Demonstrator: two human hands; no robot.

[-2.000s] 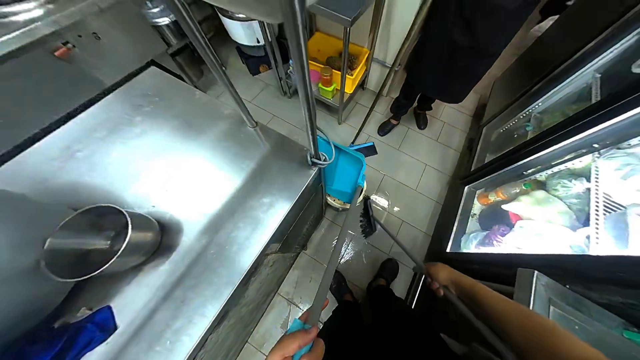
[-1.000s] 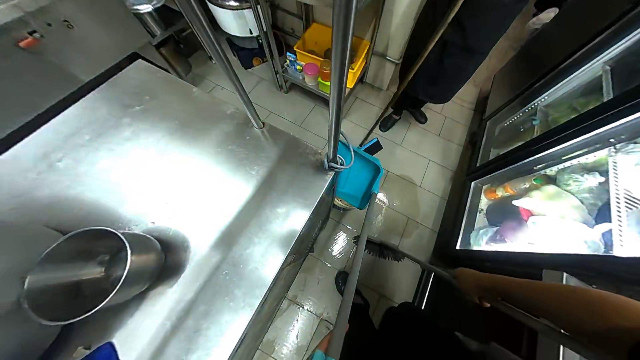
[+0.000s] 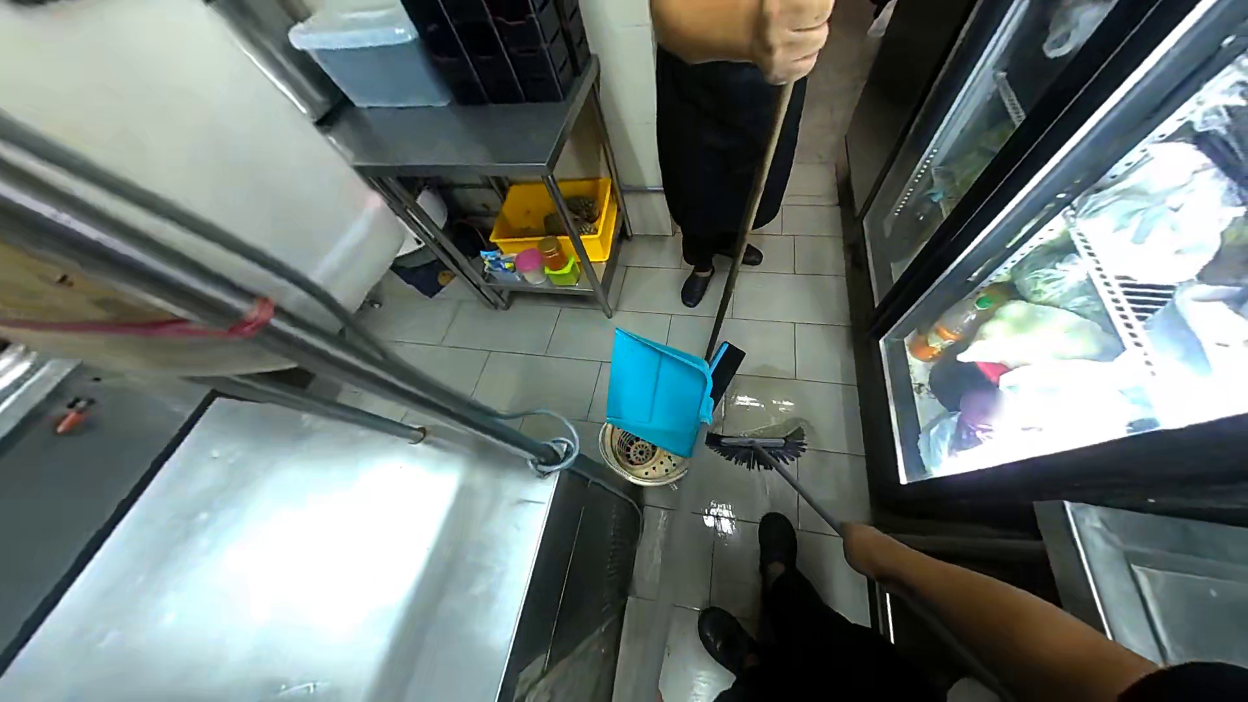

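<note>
My right hand (image 3: 866,550) is closed around the dark handle of a floor brush (image 3: 757,446), whose black bristles rest on the wet tiles. Left of the brush is a blue plastic dustpan (image 3: 655,392), tilted over a round perforated metal drain strainer (image 3: 640,458). A pale, blurred handle runs from the dustpan down to the bottom edge of the view. My left hand is out of view, so its hold on that handle is hidden. Touching or just behind the dustpan's right side is the dark head of another broom (image 3: 725,370).
Another person's hand (image 3: 795,39) grips that broom's long pole. A steel counter (image 3: 292,546) stands at left, a lit glass-door fridge (image 3: 1053,341) at right. A steel rack (image 3: 458,136) with a yellow crate (image 3: 556,210) stands at the back. Water shines on the floor.
The view has shifted markedly, and the steel pot on the counter has left it. The brush head has come close to the dustpan's lower right side. My left hand, visible two seconds ago, has gone from view.
</note>
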